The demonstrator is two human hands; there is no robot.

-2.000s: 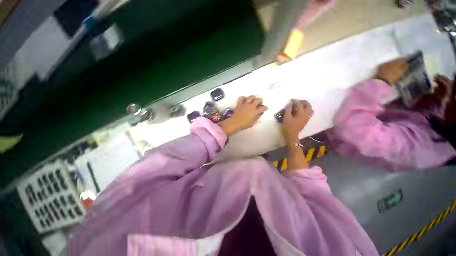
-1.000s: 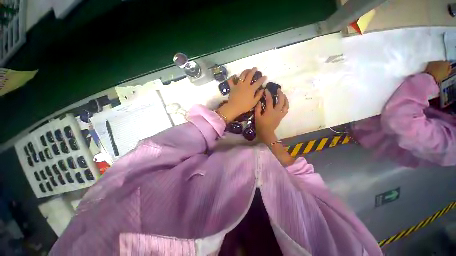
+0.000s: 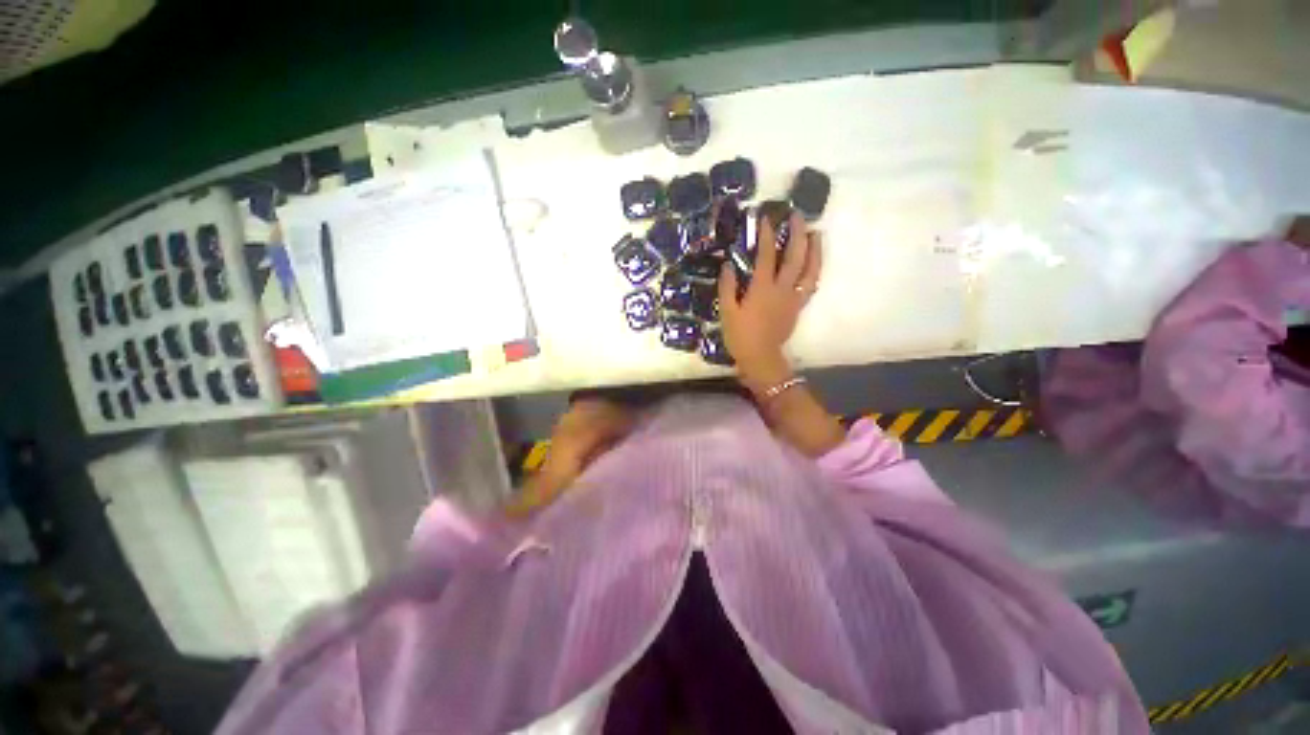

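Observation:
A pile of dark, glossy watch cases (image 3: 675, 287) lies directly on the white bench. Several sit close together, and a single watch case (image 3: 810, 191) lies just right of the pile. My right hand (image 3: 772, 295) is at the pile's right side, with its fingers and thumb around watch cases there; how many is hidden. My left hand (image 3: 582, 435) is blurred, below the bench's front edge and close to my smock; its fingers are not clear. A white blister tray (image 3: 158, 316) with rows of dark units is at the left.
A record sheet (image 3: 402, 273) with a pen (image 3: 332, 280) lies on folders (image 3: 395, 379). Clear bottles (image 3: 609, 89) and a small dark item (image 3: 684, 124) stand at the back. White empty trays (image 3: 273, 524) stand below the bench. A person in a pink smock (image 3: 1221, 373) is at the right.
My left hand has left the pile and dropped toward my lap. My right hand stays at the pile, which is more exposed. The view has shifted, showing more of the tray and folders.

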